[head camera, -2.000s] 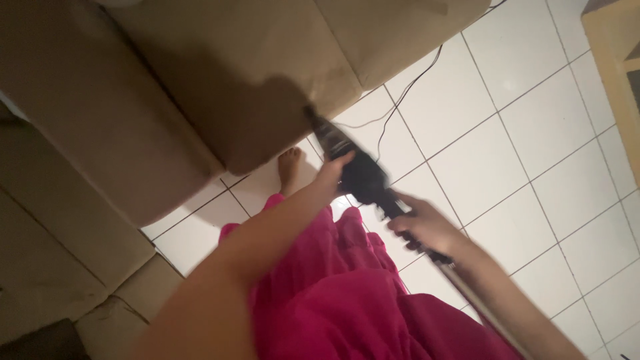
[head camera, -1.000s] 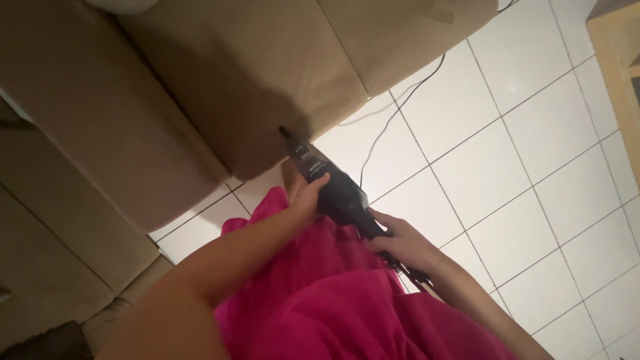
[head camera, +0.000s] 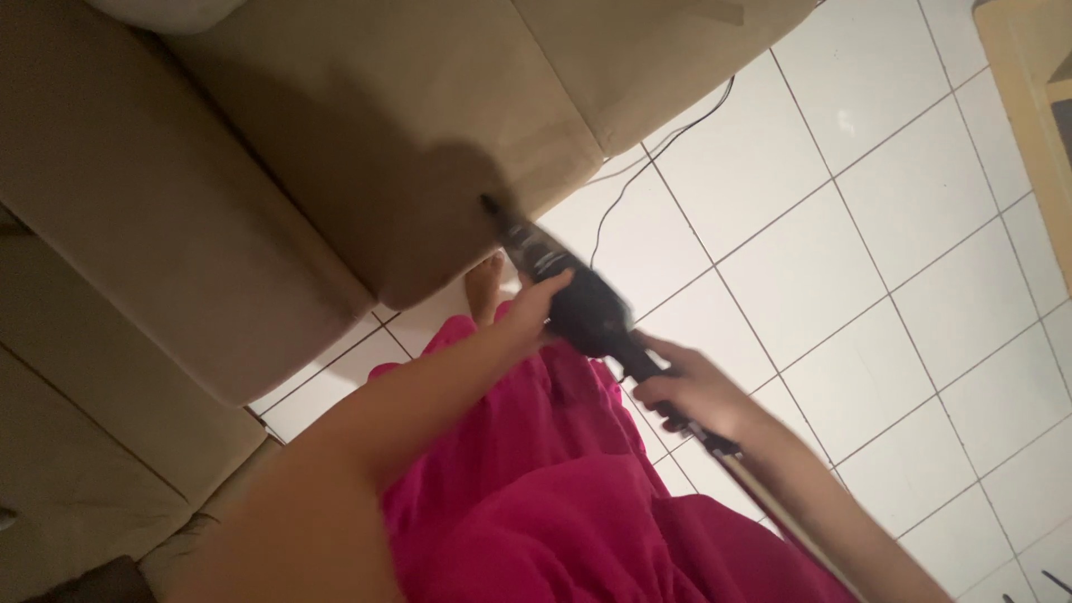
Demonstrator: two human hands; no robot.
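Observation:
My left hand (head camera: 540, 308) grips the body of a black handheld vacuum cleaner (head camera: 590, 311) from the left side. Its see-through front tapers to a narrow dark nozzle, which is over the beige sofa seat cushion (head camera: 402, 142), close to its front corner. Whether the nozzle tip touches the fabric I cannot tell. Around the rear handle closes my right hand (head camera: 691, 385). A long thin pole or tube (head camera: 779, 515) runs back from the handle along my right forearm.
The sofa armrest (head camera: 167, 218) lies at the left. Thin cables (head camera: 620, 188) trail over the white tiled floor (head camera: 787, 243) beside the sofa. Light wooden furniture (head camera: 1017, 126) stands at the upper right. My bare foot (head camera: 486, 280) is by the sofa's front edge, below the nozzle.
The nozzle has shifted left over the cushion since the oldest frame, and both hands have kept their hold on the vacuum cleaner.

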